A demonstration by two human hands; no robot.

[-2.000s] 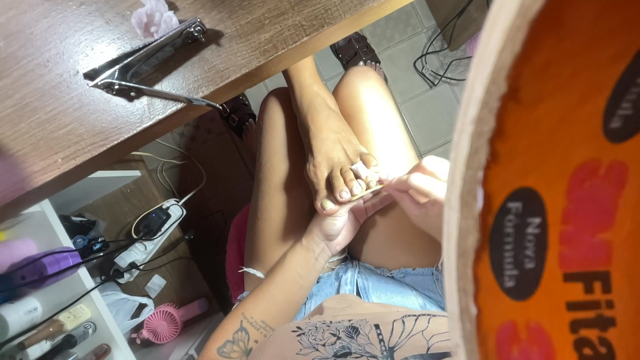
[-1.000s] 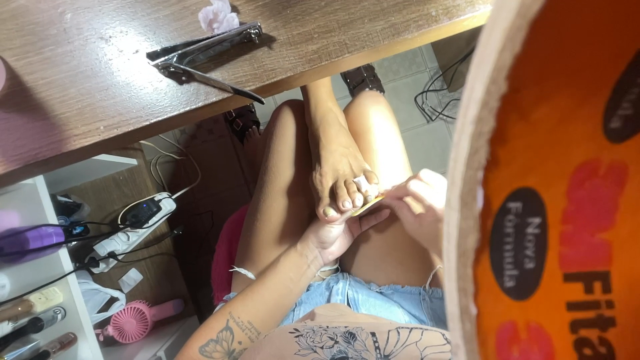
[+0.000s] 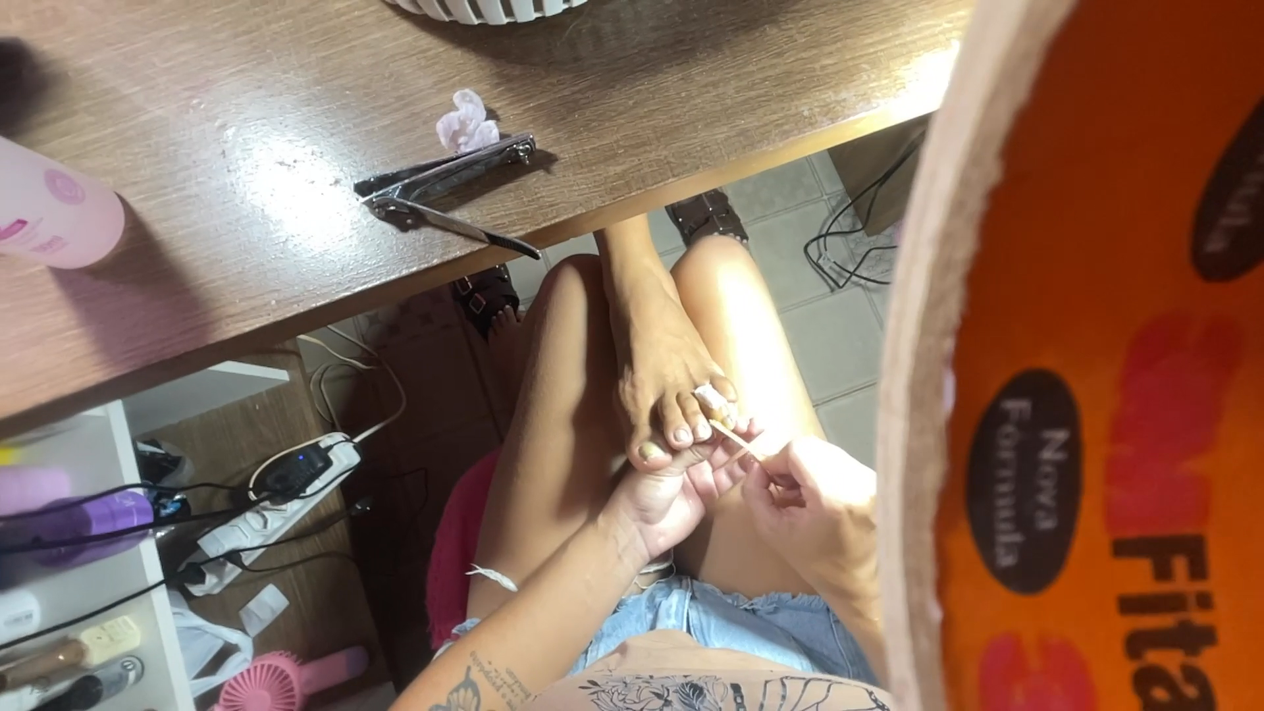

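Note:
Another person's bare foot [image 3: 662, 360] rests between my knees, toes toward me. White cotton or tissue [image 3: 711, 397] is tucked by the big toe. My left hand [image 3: 667, 494] supports the toes from below, palm up, with its fingers around their tips. My right hand [image 3: 805, 504] pinches a thin wooden stick [image 3: 736, 437], whose tip is at the big toe's nail edge. Nail clippers [image 3: 454, 178] with the lever swung out lie on the wooden table [image 3: 612, 128], beside a crumpled pale pink piece [image 3: 467, 122] of soft material.
A roll of tape [image 3: 918, 395] with an orange inner side fills the right, close to the camera. A pink bottle [image 3: 59, 207] stands on the table. Lower left are a power strip [image 3: 276, 509] with cables, a pink hand fan [image 3: 281, 681] and a shelf [image 3: 143, 553] with bottles.
The stick in my right hand now angles up to the big toe; before, it lay along the toe tips. The view has shifted, bringing the pink bottle and a white slatted container into sight.

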